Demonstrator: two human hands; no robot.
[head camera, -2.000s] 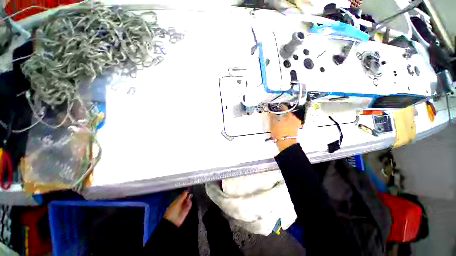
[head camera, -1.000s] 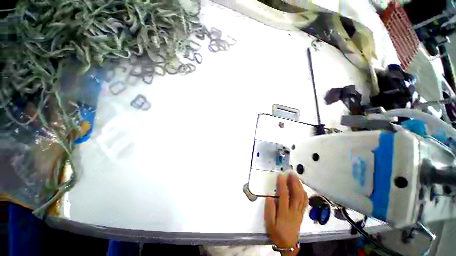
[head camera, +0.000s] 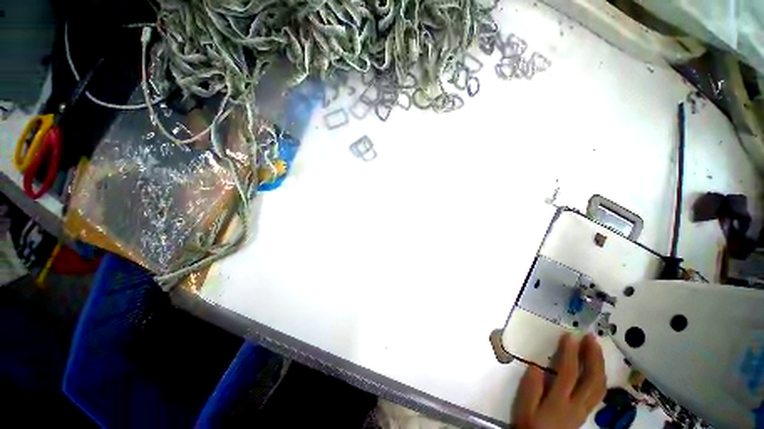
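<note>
The white sewing machine head (head camera: 695, 335) comes in from the right edge, over a needle plate (head camera: 550, 289) set in the white table. My right hand (head camera: 565, 387) lies at the bottom right, cut off by the lower edge. Its fingertips are at the front of the plate, just below the presser foot (head camera: 586, 303). The thumb is apart from the fingers, and no held item shows. My left hand is out of the picture.
A grey-green cord pile (head camera: 335, 38) covers the back, with slide buckles (head camera: 362, 148) beside it. A clear plastic bag (head camera: 159, 197) lies left. Scissors (head camera: 42, 155) with yellow and red loops lie far left. A blue crate (head camera: 109, 335) stands below the table (head camera: 377, 251).
The view has swung left and closer to the table, so the machine now sits at the right edge. My left hand, seen below the table edge earlier, is gone from view. My right hand stays by the plate.
</note>
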